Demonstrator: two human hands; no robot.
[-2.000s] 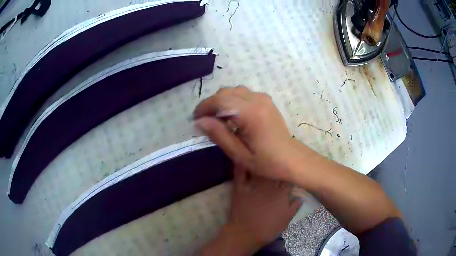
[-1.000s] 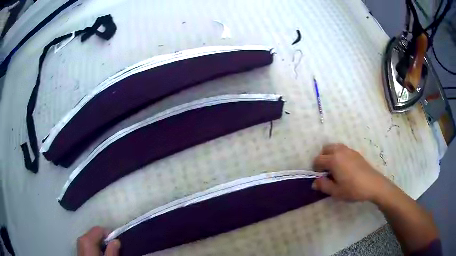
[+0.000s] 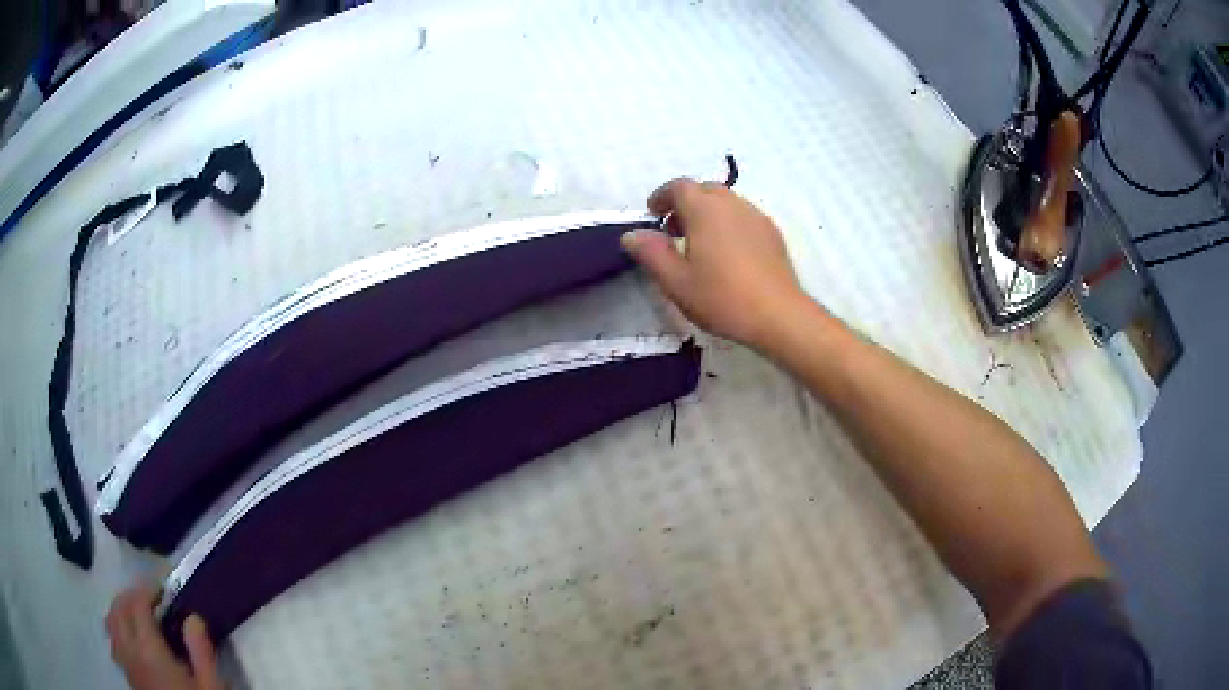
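Note:
Two long curved dark purple pieces with white edges lie one above the other: an upper piece (image 3: 364, 310) and a lower piece (image 3: 445, 452). A thin dark line runs along the white strips. My right hand (image 3: 721, 256) pinches the right end of the upper piece, its forearm crossing the table from the lower right. My left hand (image 3: 159, 644), cut off by the bottom edge, has the lower piece's left end between its fingers. Dark threads hang from the lower piece's right end.
A steam iron (image 3: 1022, 229) stands at the right table edge on a rest, with dark cords behind it. A bent black fabric strip (image 3: 65, 364) lies at the left. Loose threads and a small black scrap (image 3: 732, 170) lie on the cover.
The nearest purple piece no longer shows at the front. My right hand has moved up and left to the upper piece, my left hand to the lower one. The pen no longer shows.

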